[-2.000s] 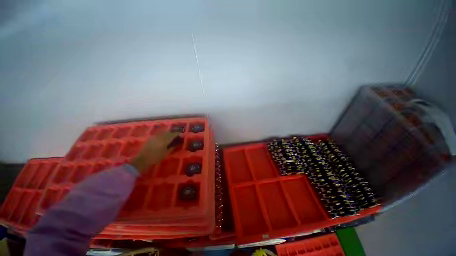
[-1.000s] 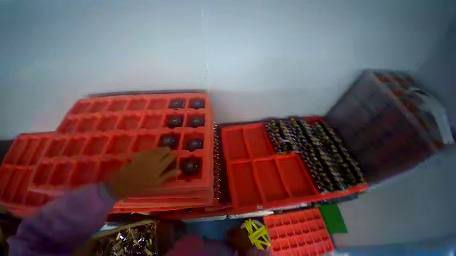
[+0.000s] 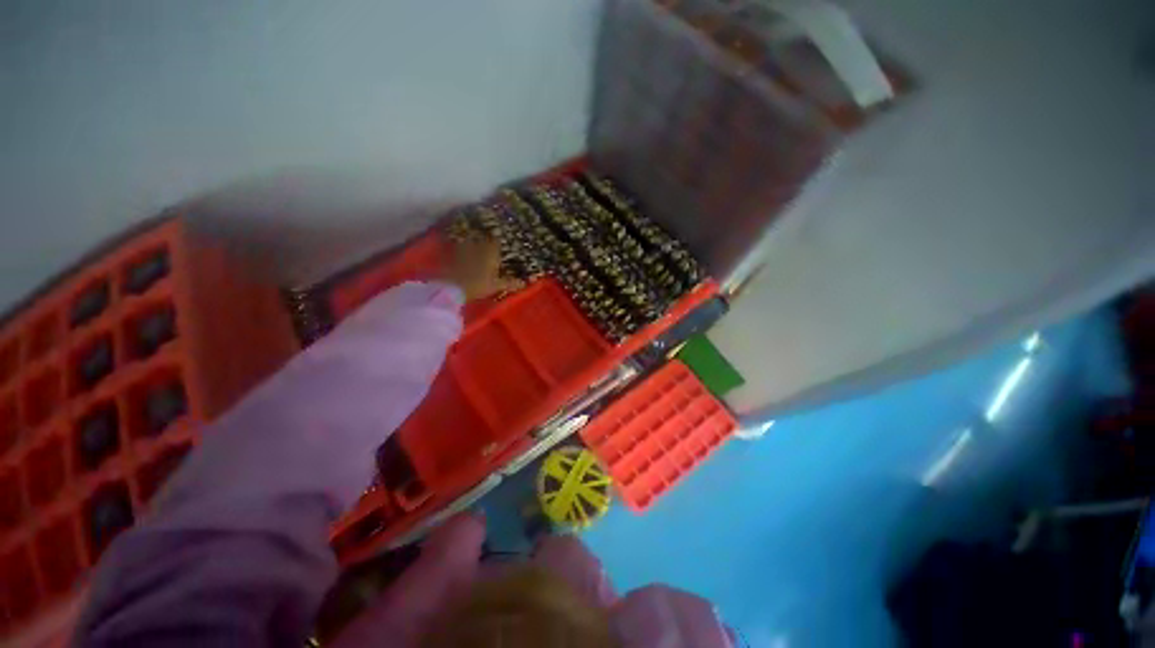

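Note:
My left hand (image 3: 476, 267), small and blurred at the end of a pink-lilac sleeve, is over the near left edge of the black and gold rows of pieces (image 3: 595, 247) in the red compartment tray (image 3: 513, 355). Its fingers and anything in them cannot be made out. At the bottom edge a blurred brownish shape (image 3: 526, 614) between pink cloth may be my right hand, cut off and unclear. The red pocket tray (image 3: 196, 304) at the left holds dark round parts (image 3: 99, 433) in its right-hand columns.
A tall greyish wrapped tray stack (image 3: 709, 127) stands behind the rows. Below the bench edge are a small red pocket tray (image 3: 659, 433), a green sheet (image 3: 711, 366) and a yellow spoked round item (image 3: 574, 487). Shiny blue floor (image 3: 811, 532) and dark shapes lie at the right.
The view has swung right and tilted. My left hand has moved from the pocket tray to the rows. More dark round parts show in the pocket tray's columns.

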